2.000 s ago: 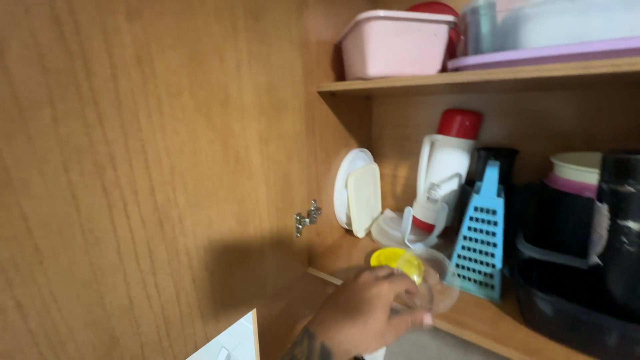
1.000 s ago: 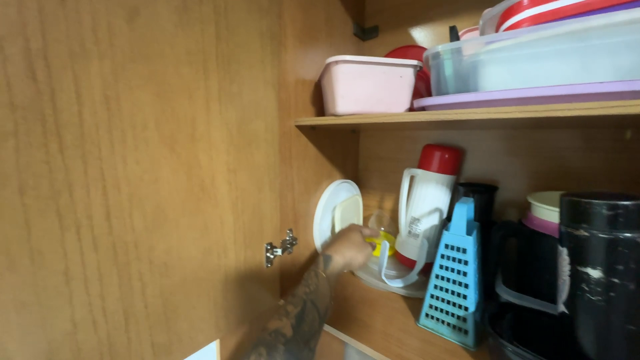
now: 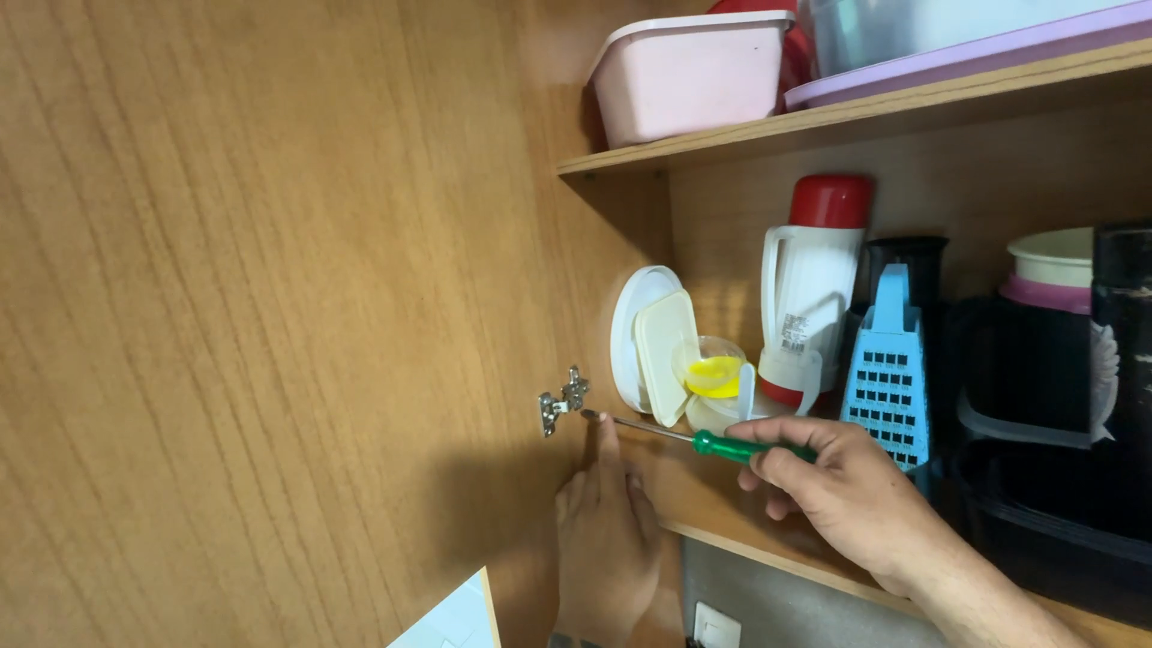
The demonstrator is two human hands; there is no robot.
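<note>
My right hand (image 3: 828,495) holds a screwdriver by its green handle (image 3: 742,447). The metal shaft points left, and its tip lies just beside the lower right of a metal cabinet hinge (image 3: 562,402), which joins the wooden door (image 3: 270,297) to the cabinet's side. My left hand (image 3: 607,540) is below the hinge, index finger extended up against the shaft near the tip. Its other fingers are partly curled against the side panel, and whether they hold anything is hidden.
Behind the hands, the lower shelf holds round and rectangular lids (image 3: 666,360), a yellow-and-clear container (image 3: 715,373), a red-capped thermos (image 3: 814,279), a blue grater (image 3: 886,387) and black containers (image 3: 1044,387). A pink tub (image 3: 688,81) stands on the upper shelf (image 3: 855,112). A wall switch (image 3: 717,625) shows below.
The tattooed hand that reached among the lids and container one second ago has drawn back toward the hinge. My right hand has come into view with the screwdriver.
</note>
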